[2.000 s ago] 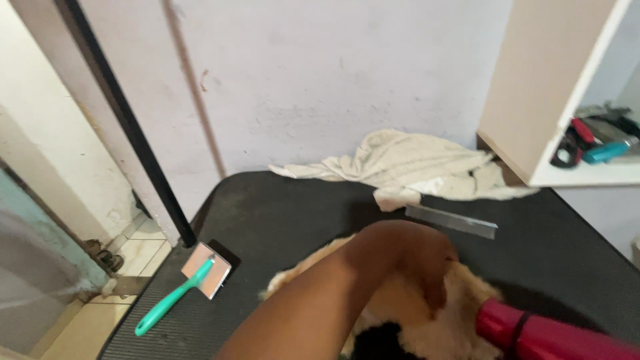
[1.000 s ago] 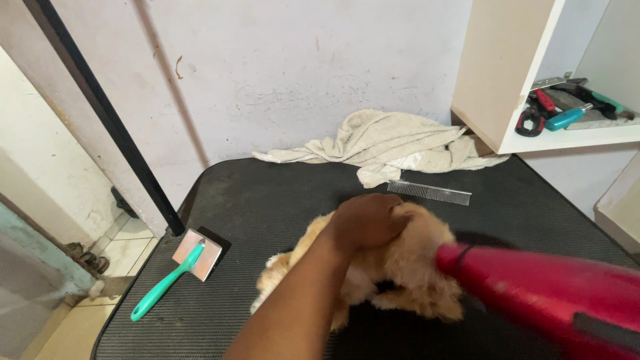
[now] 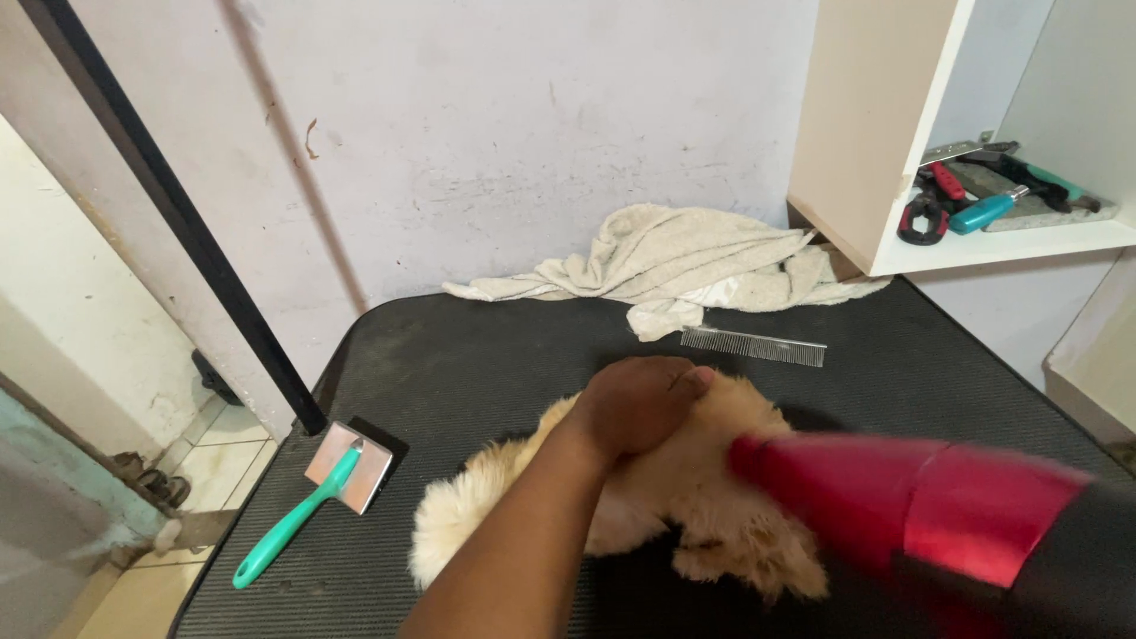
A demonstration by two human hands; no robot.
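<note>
A small animal with fluffy tan and cream fur (image 3: 710, 479), likely a dog, is on the ribbed black mat of a table. My left hand (image 3: 643, 399) rests over its upper back, fingers curled into the fur; the forearm hides part of the body. A red blow dryer (image 3: 887, 497) comes in from the right, its nozzle close against the fur. The hand on the dryer is out of view. Behind the animal lies a metal comb (image 3: 754, 346). To the left lies a slicker brush with a green handle (image 3: 293, 532).
A crumpled cream towel (image 3: 701, 253) lies along the wall at the table's back edge. A black post (image 3: 186, 222) rises at the table's left side. An open white shelf (image 3: 1021, 248) at upper right holds several grooming tools (image 3: 985, 209).
More of the animal shows now than two seconds ago. The dryer, at the lower right edge then, reaches further into view. My left hand stays on the fur. The view has shifted.
</note>
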